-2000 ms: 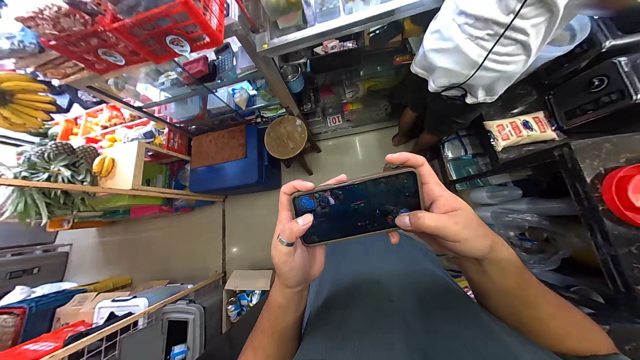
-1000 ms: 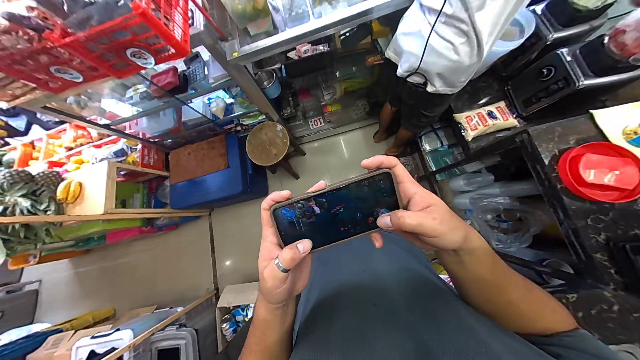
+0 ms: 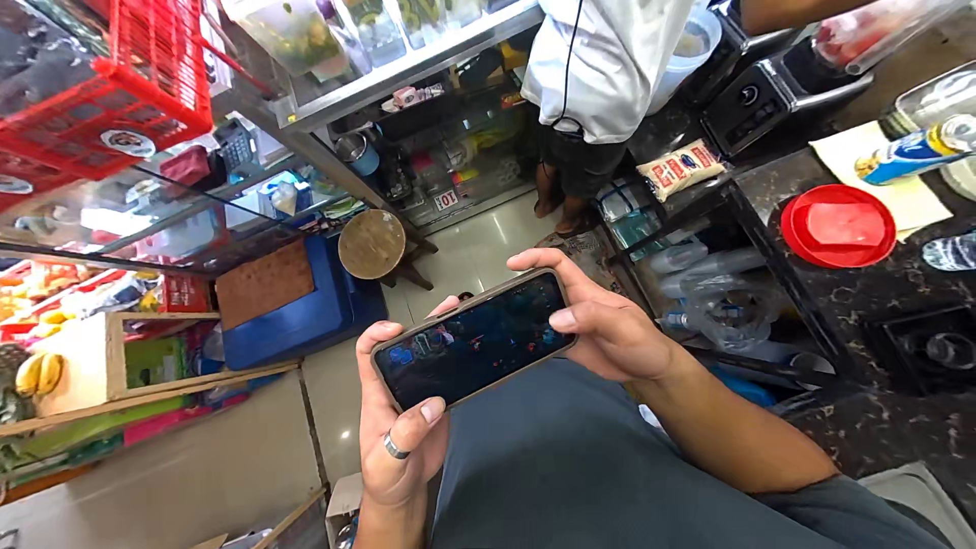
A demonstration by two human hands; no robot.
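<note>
A smartphone (image 3: 476, 343) in a slim case is held sideways between both hands, its screen lit with a dark game picture. My left hand (image 3: 404, 427), with a ring on the thumb, grips the phone's left end, the thumb at the lower edge of the screen. Around the right end closes my right hand (image 3: 602, 328), its thumb over the screen and its index finger along the top edge. Both hands are above my grey shirt.
A person in a white shirt (image 3: 602, 69) stands ahead at the counter. A round wooden stool (image 3: 372, 244) stands beside a blue cooler box (image 3: 305, 305). At right, a black counter (image 3: 846, 297) bears a red plate (image 3: 838, 226) and a drink can (image 3: 915, 152). Red crates (image 3: 107, 107) are upper left.
The view has shifted, bringing more of the right-hand counter into sight. The phone stays in both hands and is tilted more, its right end higher.
</note>
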